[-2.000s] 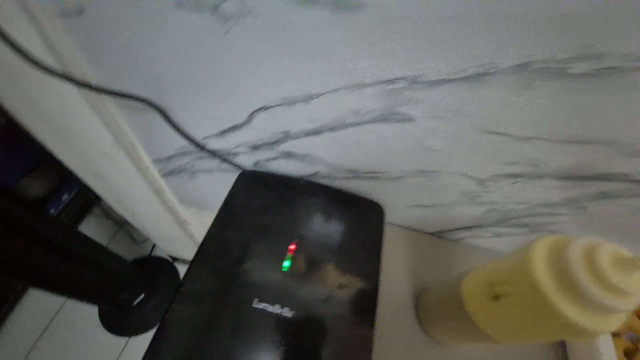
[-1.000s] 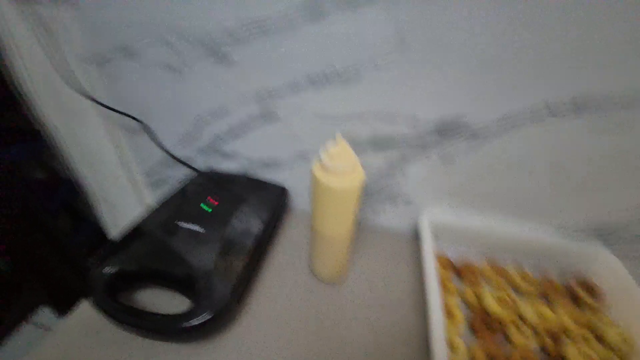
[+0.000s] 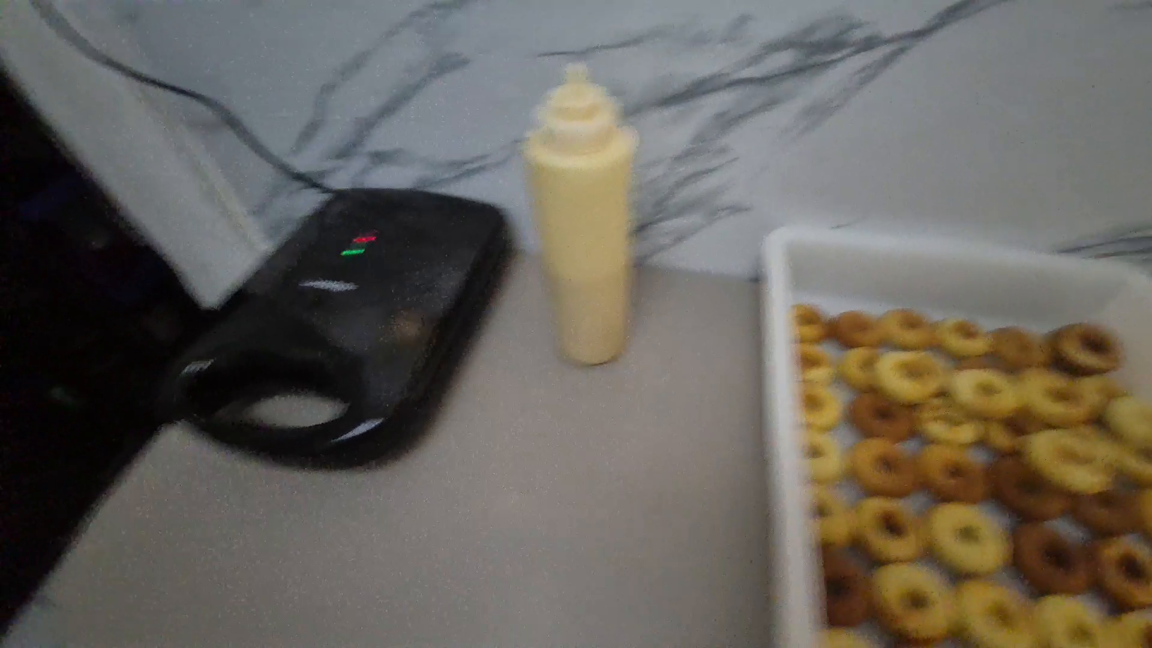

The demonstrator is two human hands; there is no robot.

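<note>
Neither my left hand nor my right hand shows in the head view. A black electric snack maker (image 3: pixel 396 297) lies with its lid down at the left of the grey countertop (image 3: pixel 504 540), a red and a green light glowing on its lid. To its right a squeeze bottle (image 3: pixel 585 243) of pale yellow batter stands upright, apart from it. At the right, a white plastic tray (image 3: pixel 778 432) holds several small ring doughnuts (image 3: pixel 967 537), some pale yellow and some brown.
A marbled wall (image 3: pixel 702 99) rises behind the counter. A black power cord (image 3: pixel 216 108) runs from the back of the appliance up to the left. The counter's left edge drops to a dark area beside a white ledge.
The view has swung and pulled back, so the whole appliance, the upright bottle and more of the tray show. No object has plainly moved.
</note>
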